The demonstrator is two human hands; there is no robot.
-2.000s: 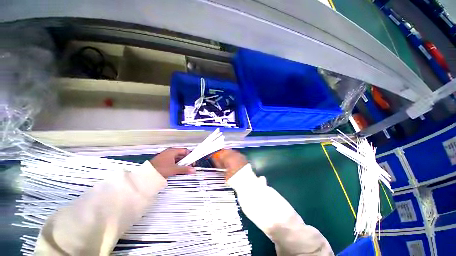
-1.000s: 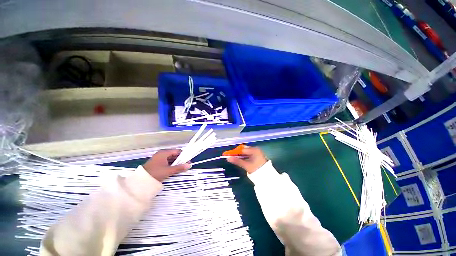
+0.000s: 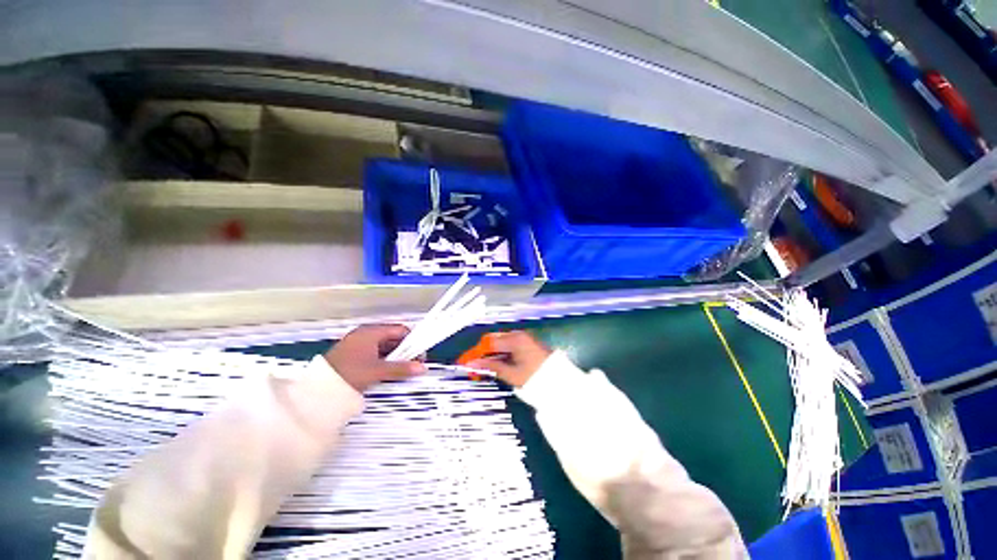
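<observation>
My left hand (image 3: 370, 356) holds a fanned bunch of thin white tubes (image 3: 446, 319) that points up and right. My right hand (image 3: 514, 358) is closed around an orange-handled tool (image 3: 479, 350), mostly hidden by the fingers. One white strand runs from my left hand to the fingers of my right hand. A wide flat layer of white tubes (image 3: 426, 470) lies on the green mat (image 3: 634, 405) below both hands, partly covered by my left sleeve.
A small blue bin (image 3: 377, 224) with white scraps and a large blue tote (image 3: 645, 246) stand behind the hands. A beige divided tray (image 3: 219, 290) and crumpled clear plastic (image 3: 49, 241) are at left. A second white bundle (image 3: 809, 405) lies at right. A metal shelf edge (image 3: 547, 66) crosses above.
Since one second ago, my right hand with the orange tool has moved left and slightly down, closer to my left hand. My left hand still holds the bunch.
</observation>
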